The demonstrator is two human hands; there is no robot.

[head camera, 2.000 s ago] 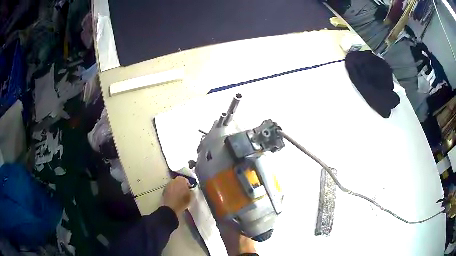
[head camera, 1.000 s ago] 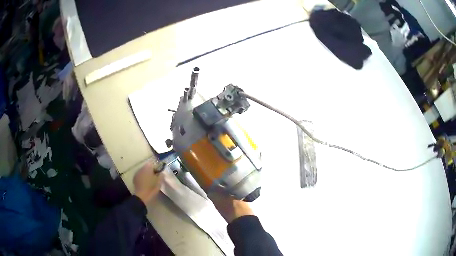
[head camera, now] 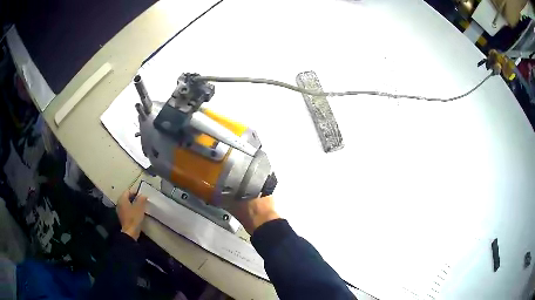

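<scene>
The cloth cutting machine [head camera: 199, 167], grey metal with an orange band, stands at the left edge of the paper marker [head camera: 399, 193]. My right hand [head camera: 256, 212] is on the machine below the motor's rear end; its fingers are partly hidden by the motor. The flat grey base plate [head camera: 199, 208] shows beside a long cut strip [head camera: 199, 233] with a white top. My left hand [head camera: 132, 212] holds the strip's far end at the table edge, thumb on top. The blade is hidden behind the motor.
The power cord [head camera: 363, 92] runs over the mottled weight bar [head camera: 320, 112] to a yellow fitting [head camera: 500, 63]. A pale flat strip [head camera: 83, 94] lies on the cream table [head camera: 97, 155]. Dark fabric [head camera: 82, 29] spreads at upper left. A small dark bar [head camera: 495, 254] and lump [head camera: 527, 259] lie at right.
The view has swung round to the right. The machine now stands more crosswise. The strip's far end, now in my left hand, shows separate from the paper, with the base plate exposed beside it.
</scene>
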